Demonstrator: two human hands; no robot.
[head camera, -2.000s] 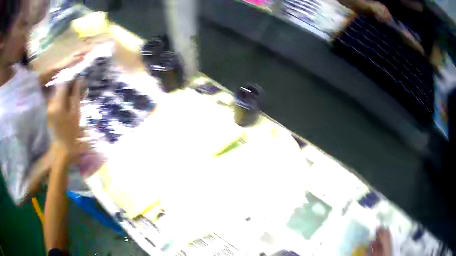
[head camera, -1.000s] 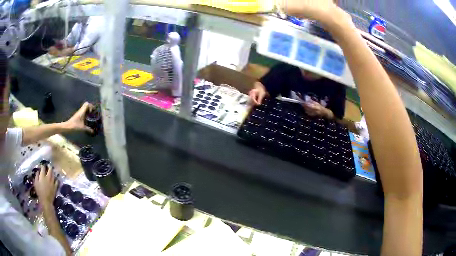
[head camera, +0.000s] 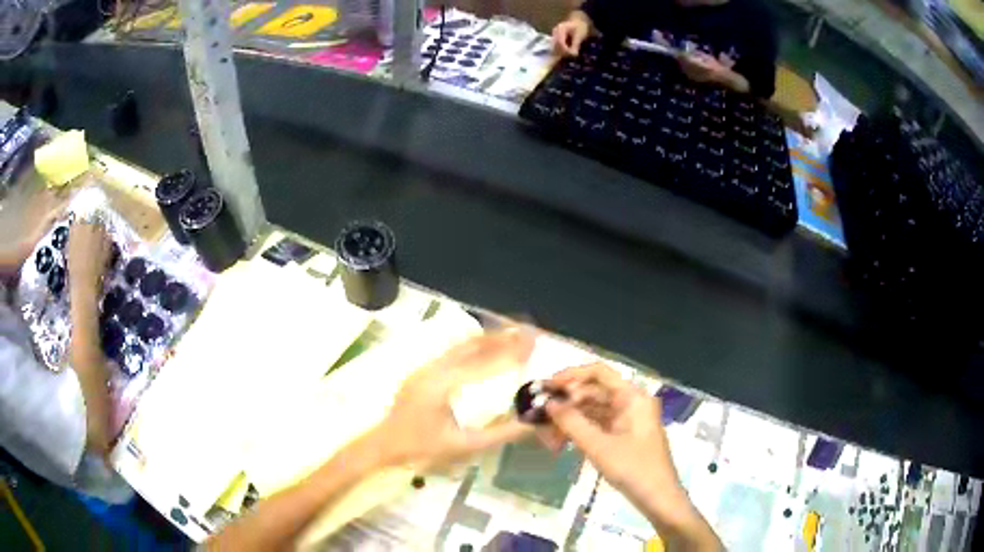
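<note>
My right hand (head camera: 620, 426) pinches a small black round part (head camera: 531, 401) with a pale spot on it, above the table. My left hand (head camera: 437, 404) is blurred beside it. Its fingers are spread and its thumb reaches toward the part; whether it touches is unclear. Pale-yellow release paper (head camera: 259, 367), glaring white, lies at the left and under my left forearm. One black cylindrical housing (head camera: 367, 265) stands upright at the table's far edge.
A dark conveyor belt (head camera: 453, 205) runs behind the table. Two black cylinders stand by a metal post (head camera: 221, 119). A neighbour's arms are at the left over black round parts (head camera: 146, 297). Opposite, a person handles something behind a black cell tray (head camera: 680, 129). Small dots (head camera: 885, 507) lie at right.
The view has tilted down. An arm raised toward the upper shelf is now gone from there, and both my hands are over the table with the black part. The neighbour's reaching arm is back from the belt.
</note>
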